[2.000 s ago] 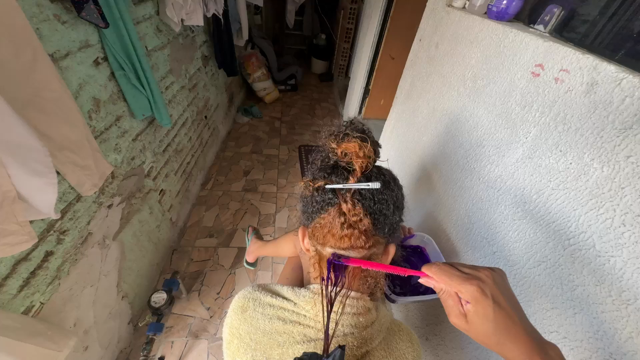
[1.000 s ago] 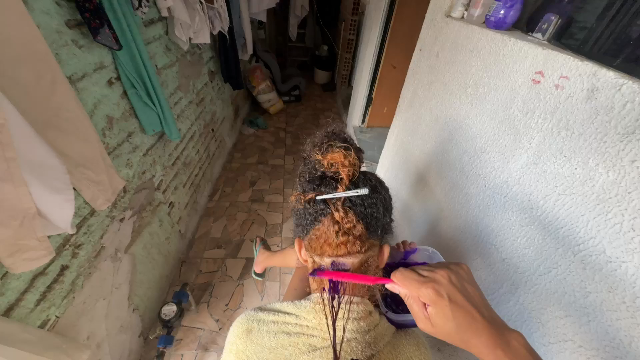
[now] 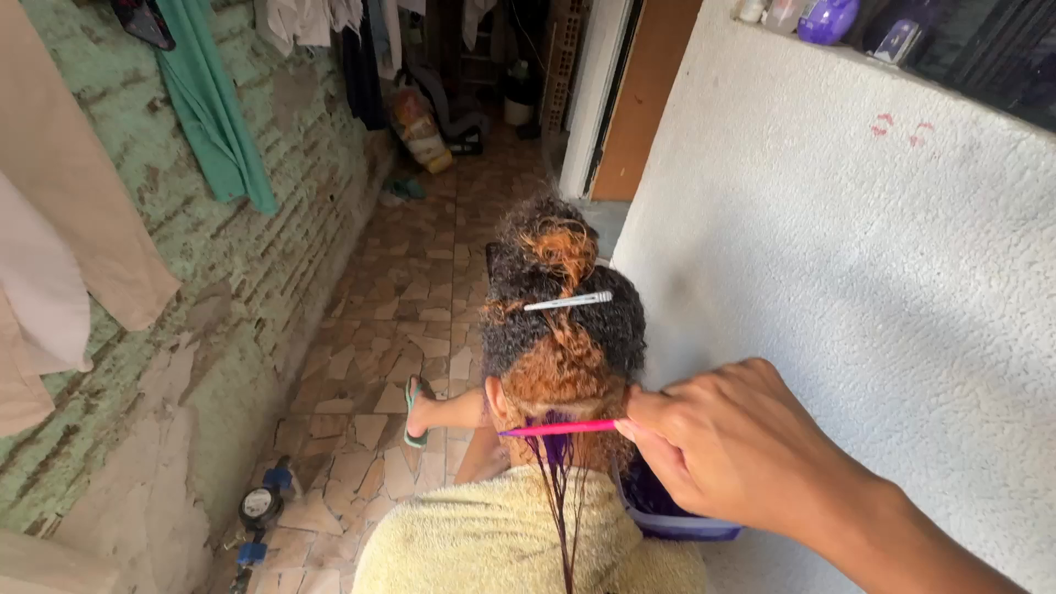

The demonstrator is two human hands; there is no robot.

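My right hand [image 3: 718,441] grips a pink tint brush [image 3: 569,427] by its handle, with the brush lying level across the nape of a seated person. Purple dye coats strands of hair [image 3: 558,450] under it, which hang down over a yellow towel [image 3: 495,536] on the person's shoulders. A silver hair clip [image 3: 569,301] holds the dark and orange curly hair [image 3: 569,363] gathered above. Partly behind my right hand is a plastic tub [image 3: 685,524] of purple dye. My left hand is not in view.
A white textured wall [image 3: 825,247] rises close on the right, with bottles [image 3: 827,18] on its ledge. Clothes [image 3: 219,107] hang along the green wall at left. A water meter [image 3: 261,505] stands low at left; bags [image 3: 419,128] lie farther back.
The dark thing at the lower end of the dyed strands, seen two seconds ago, is out of view. My right hand still holds the brush at the nape.
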